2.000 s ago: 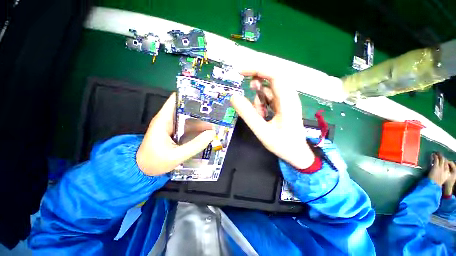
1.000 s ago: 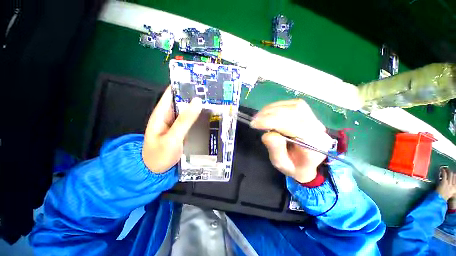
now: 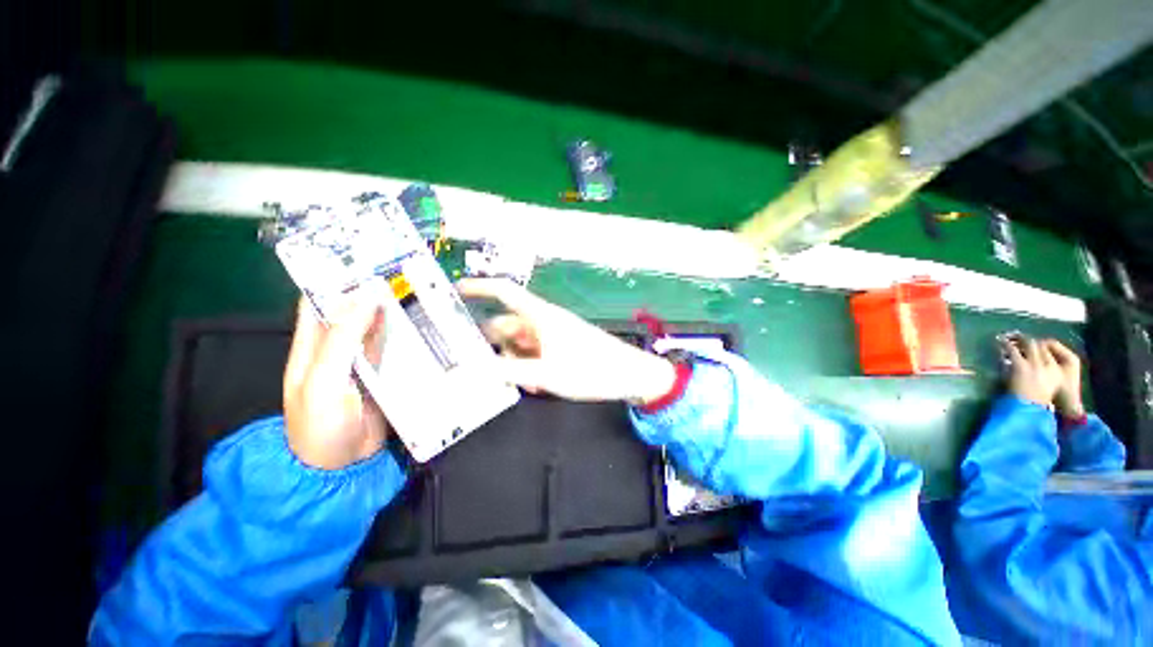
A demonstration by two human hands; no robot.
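Note:
A phone housing is held tilted above the black foam tray. Its board end points to the upper left and looks washed out; an orange flex cable shows near its middle. My left hand grips the housing's left long edge. My right hand is at its right edge, fingers bent, with a red strap at the wrist. Whether it touches the housing or holds the tweezers is hidden.
Loose mainboards lie near the white strip, one farther back. A yellow-taped pole slants at the right. A red bin stands before another person's hands. Stacked black shapes are at left.
The view has shifted. The housing has turned, its board end swinging left. My right hand has come in to its right edge, and the tweezers seen earlier no longer show.

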